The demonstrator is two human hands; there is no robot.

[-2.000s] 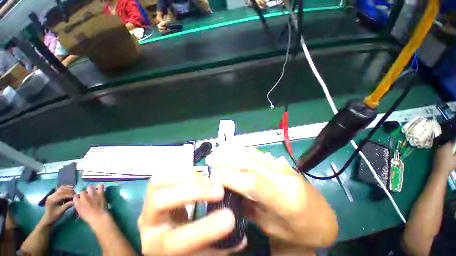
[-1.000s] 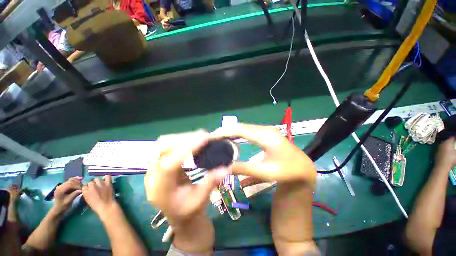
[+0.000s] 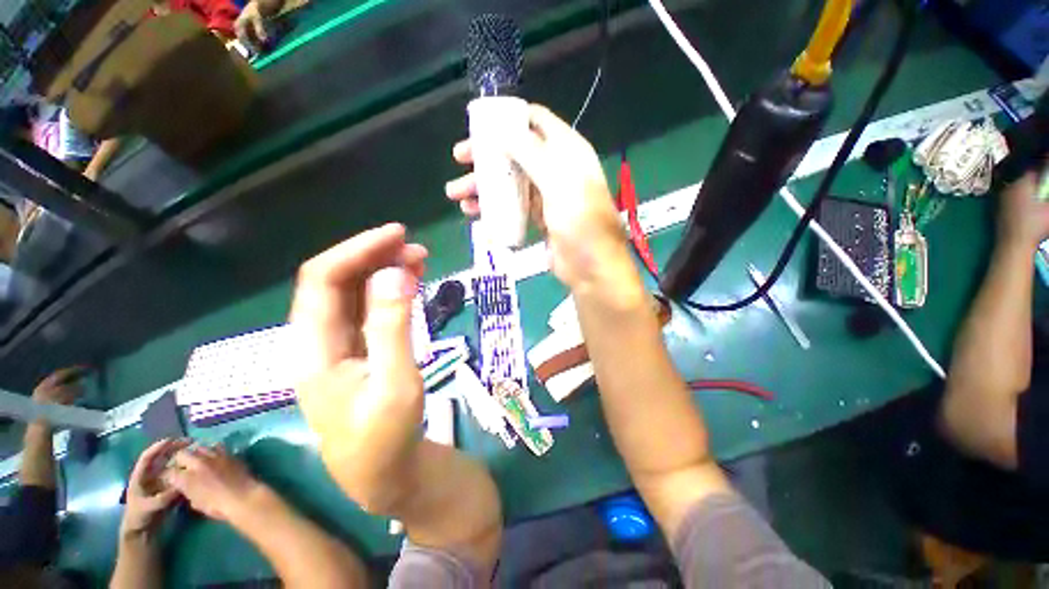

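Observation:
My right hand (image 3: pixel 552 190) holds a white handheld unit (image 3: pixel 499 173) upright, fingers wrapped around its body. A black textured round head (image 3: pixel 495 52) sits at the unit's top end. My left hand (image 3: pixel 368 368) is raised at the left, fingers curled and apart, with nothing visible in it. A marked strip (image 3: pixel 495 311) with dark blue print lies below the unit. An open shell with a green circuit board (image 3: pixel 525 419) lies on the green bench (image 3: pixel 598 460). A holder with a brown band (image 3: pixel 563 361) lies partly behind my right forearm.
A black hanging screwdriver (image 3: pixel 748 173) on a yellow-orange lead is right of my right hand. Red cutters (image 3: pixel 634 219) stand behind it. A checked stack (image 3: pixel 242 374) lies left; a black mesh tray (image 3: pixel 854 251) and cable bundle (image 3: pixel 962 155) lie right. Other people's hands are at both sides.
The black head was between both hands low over the bench; now it is on the white unit, raised forward in my right hand. My left hand has come away. The view has shifted.

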